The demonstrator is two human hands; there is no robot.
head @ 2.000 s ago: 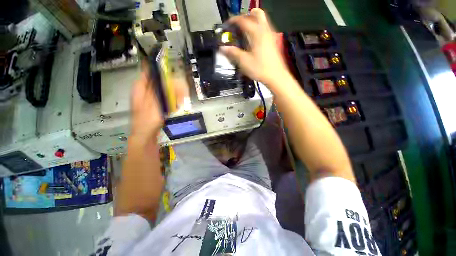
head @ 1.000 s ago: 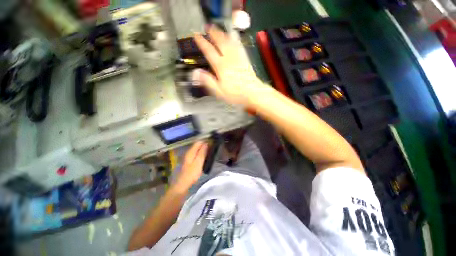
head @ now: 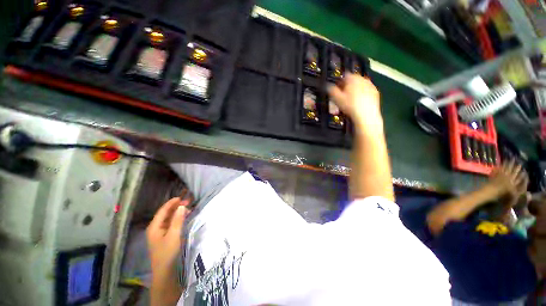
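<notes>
A black tray lies on the green bench, with several display modules at its right end. My right hand is over that end, fingers down at the modules; blur hides whether it grips one. A second black tray on the left holds a row of modules with gold patches and pale or reddish faces. My left hand is low by my lap, fingers bent; whether it holds something dark is unclear.
A red tray edge shows under the left tray. The machine front with its screen and emergency stop is at lower left. Another person stands at right beside a red tray with dark pieces.
The view has swung right from the machine to the trays. My right hand has left the machine's fixture and is over the far tray. The dark plate at my left hand is no longer clearly seen.
</notes>
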